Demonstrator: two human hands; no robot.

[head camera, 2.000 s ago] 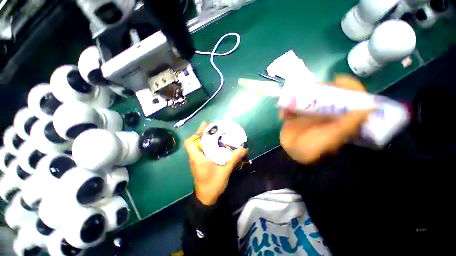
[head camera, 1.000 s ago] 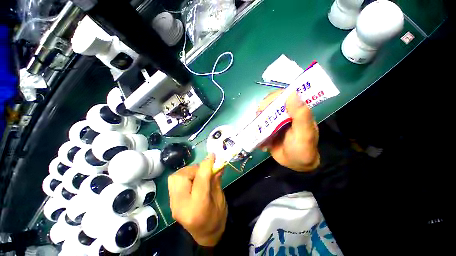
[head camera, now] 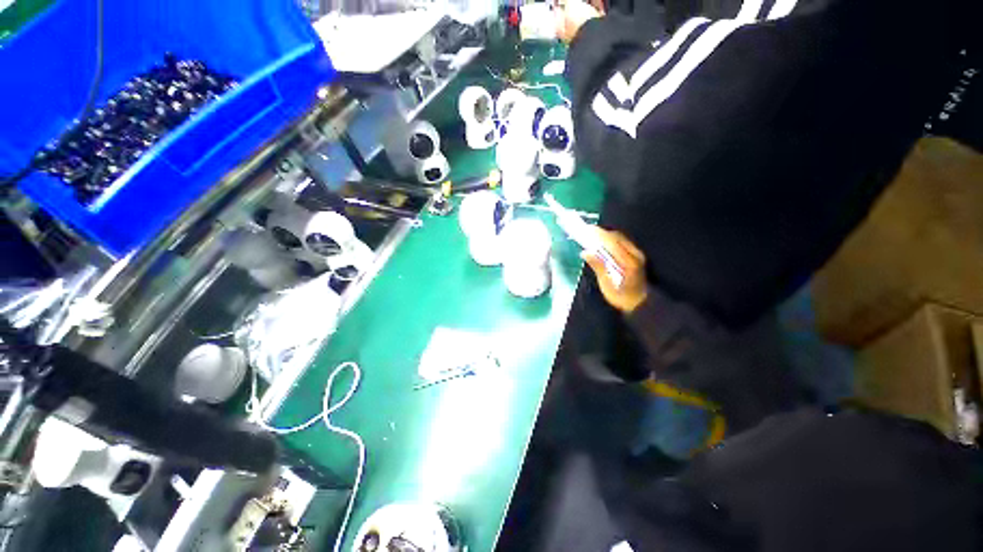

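My right hand point(head camera: 623, 275) is stretched out over the bench's front edge, small in the picture. It is closed on a slim white tube point(head camera: 582, 229), whose tip points up-left towards the white cameras; the lettering cannot be read. My left hand is not in view. A white camera housing point(head camera: 415, 526) with a dark round opening lies on the green bench, cut off by the bottom edge. A thin dark pen-like tool point(head camera: 444, 378) lies beside a white paper point(head camera: 458, 350).
White cameras point(head camera: 528, 259) stand along the bench. Another person in a black, white-striped jacket point(head camera: 733, 140) is at the upper right. A blue bin point(head camera: 232, 140) holds small dark parts. A white cable point(head camera: 359, 442), a screw feeder point(head camera: 232, 518) and a blurred black cylinder point(head camera: 140, 404) are lower left.
The view has swung right along the bench. My right hand has moved away from the housing with the tube. My left hand and the left camera pile have left the picture.
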